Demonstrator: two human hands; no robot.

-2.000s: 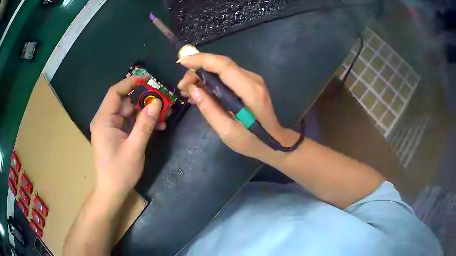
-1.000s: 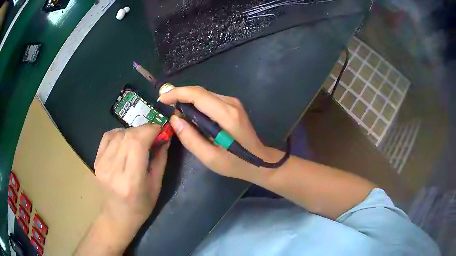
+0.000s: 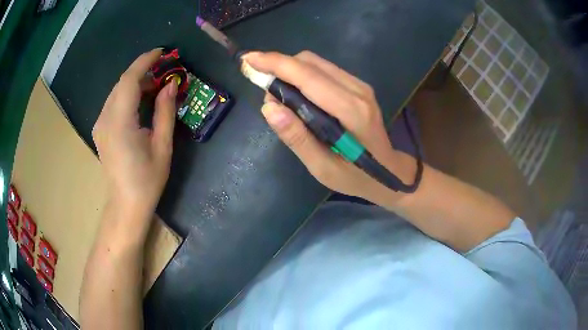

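Note:
My left hand (image 3: 138, 116) grips a red component (image 3: 170, 72) with a dark and yellow round centre, held over the upper left part of the device. The black device housing (image 3: 216, 119) lies on the dark bench, with its green circuit board (image 3: 196, 104) showing at the lower right end; the rest is hidden by the red part and fingers. My right hand (image 3: 322, 116) holds a soldering iron (image 3: 309, 114) with a green band and pale collar. Its purplish tip points up left, away from the board.
A tan cardboard sheet (image 3: 58, 161) lies at the left, with several red components (image 3: 27, 223) on it. A green conveyor (image 3: 29, 48) runs beyond a pale edge strip. A speckled dark mat (image 3: 235, 9) is at the top. A white grid (image 3: 496, 71) stands right, beside the bench.
The red component has moved from the device's near end to its upper left end, uncovering the near end of the board. My right hand with the iron has moved up and right, away from the device.

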